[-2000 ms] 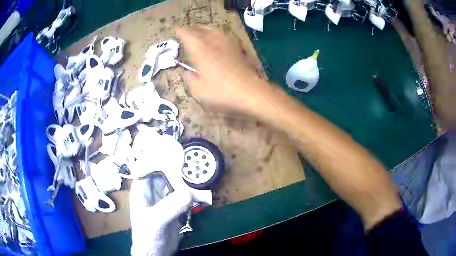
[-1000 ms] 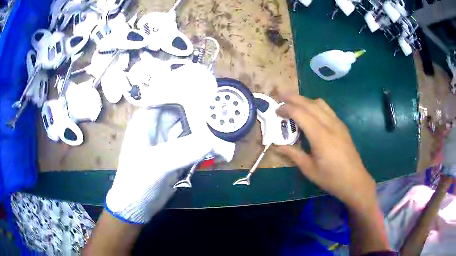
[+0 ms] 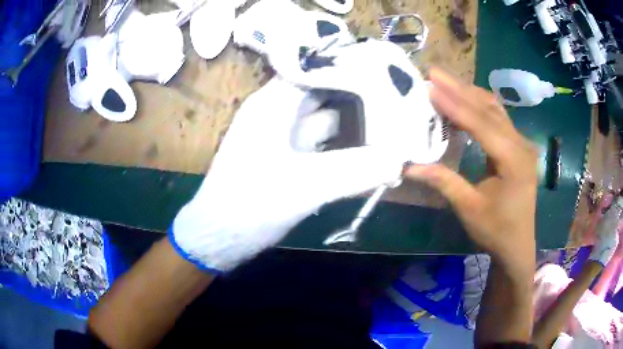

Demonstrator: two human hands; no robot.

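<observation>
My left hand (image 3: 273, 163), in a white knit glove with a blue cuff edge, grips a white motorcycle body (image 3: 341, 112) with an open middle. My bare right hand (image 3: 485, 157) holds a white front-end piece (image 3: 435, 136) between thumb and fingers at the body's right end. The piece has a dark oval insert near the top. A thin silver stem (image 3: 364, 213) points down and left below the hands. The wheel does not show; the hands and body may hide it. Whether piece and body are joined cannot be told.
More white front-end pieces (image 3: 113, 65) lie on the tan board at upper left. A white squeeze bottle (image 3: 520, 88) and a dark tool (image 3: 552, 163) lie at right. Assembled units (image 3: 570, 48) stand top right. A lower blue bin (image 3: 106, 252) is below left. Another person's gloved hand (image 3: 606, 242) shows far right.
My right hand has brought the front-end piece from beside the wheel against the body's right end. Both hands now meet there, and the view has shifted, with the bench items appearing farther right.
</observation>
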